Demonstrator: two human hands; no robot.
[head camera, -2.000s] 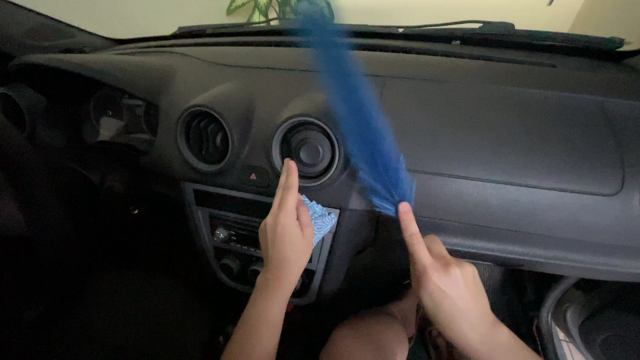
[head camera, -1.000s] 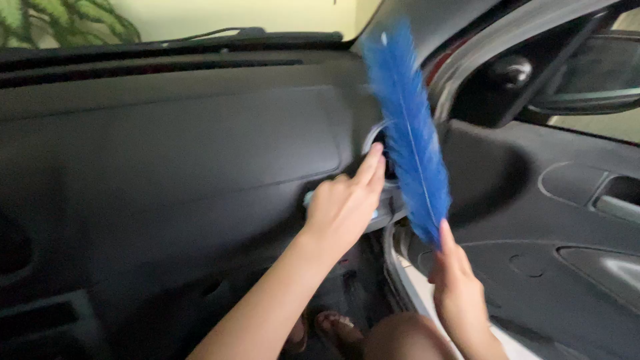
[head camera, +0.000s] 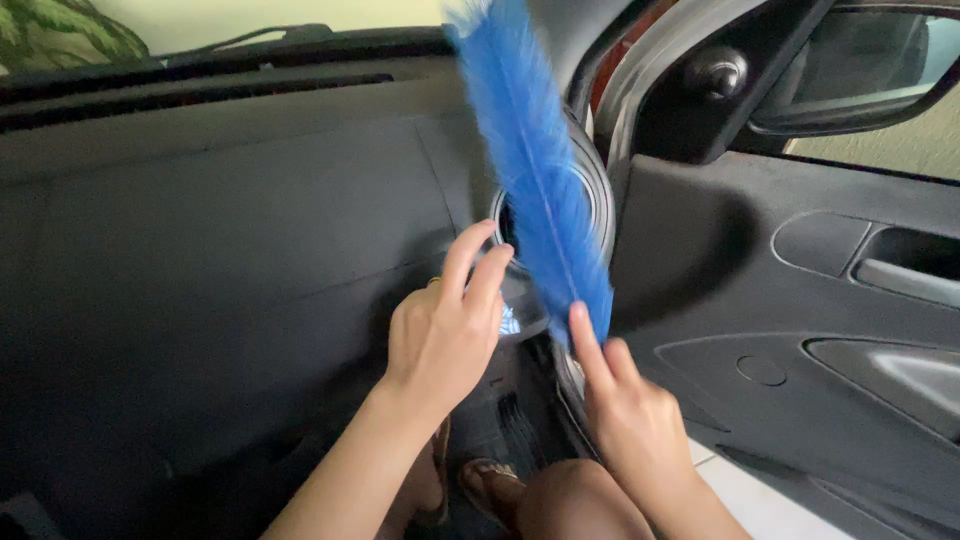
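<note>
My right hand (head camera: 630, 390) grips the lower end of a blue feather duster (head camera: 536, 172), its index finger laid along it. The duster stands tilted, its top to the upper left, and covers part of the round air vent (head camera: 602, 191) at the dashboard's passenger end. Two fingertips of my left hand (head camera: 450, 322) are at the vent's left rim. Below that hand's fingers a piece of blue and white cloth (head camera: 509, 321) shows, apparently held in the palm; most of it is hidden.
The dark car dashboard (head camera: 225, 217) fills the left side under the windshield. An open front door (head camera: 705, 225) with its pull handle (head camera: 907, 279) is at the right, below the side mirror (head camera: 855, 71). My legs and sandalled feet are in the footwell.
The view has swung right, from the centre vents to the passenger-end vent. Both hands have moved there too, the right still holding the duster. Since one second ago, the left hand's fingers have spread.
</note>
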